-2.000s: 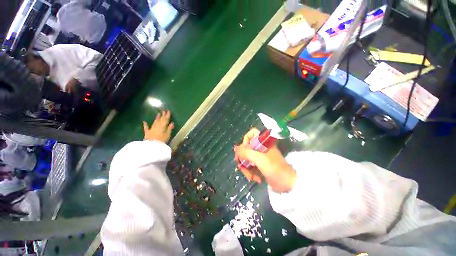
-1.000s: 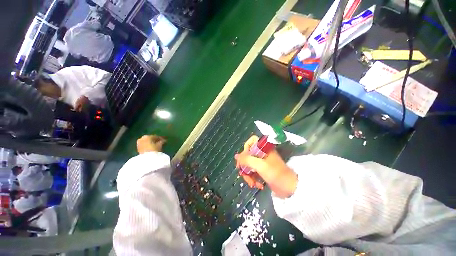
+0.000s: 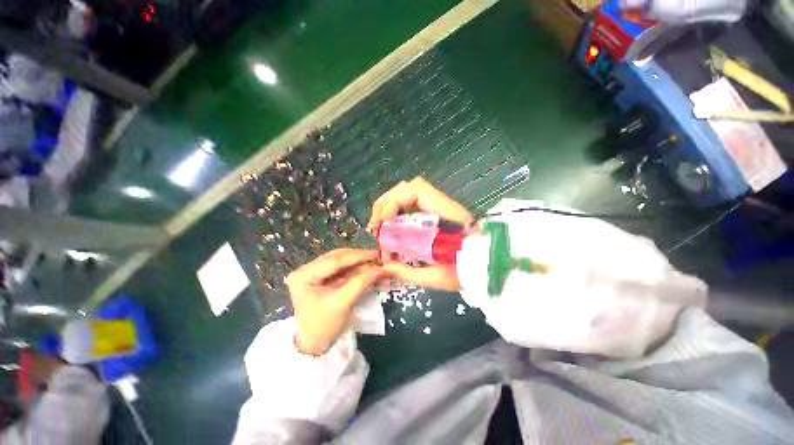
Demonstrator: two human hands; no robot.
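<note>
My right hand (image 3: 422, 204) holds the glue syringe (image 3: 409, 241), a barrel with pink and red inside, lying nearly level. Its green adapter (image 3: 499, 258) points right, against my right sleeve, with white tissue around that end. My left hand (image 3: 331, 291) is at the syringe's left end, fingertips pinched together and meeting it. A small dark bit shows at the fingertips, too small to make out. Small dark and coppery components (image 3: 292, 195) lie scattered left of the hands. Small white pieces (image 3: 407, 306) lie just below my right hand.
A ribbed tray (image 3: 435, 122) lies beyond my hands, along a pale dividing edge (image 3: 348, 87). A white paper square (image 3: 223, 278) is at left, a yellow-labelled bottle (image 3: 113, 339) lower left. The blue dispenser (image 3: 670, 130) is upper right.
My left hand has come from the far left to the syringe's end. My right hand has turned the syringe so its green end points right. The view has shifted; the paper square and bottle now show.
</note>
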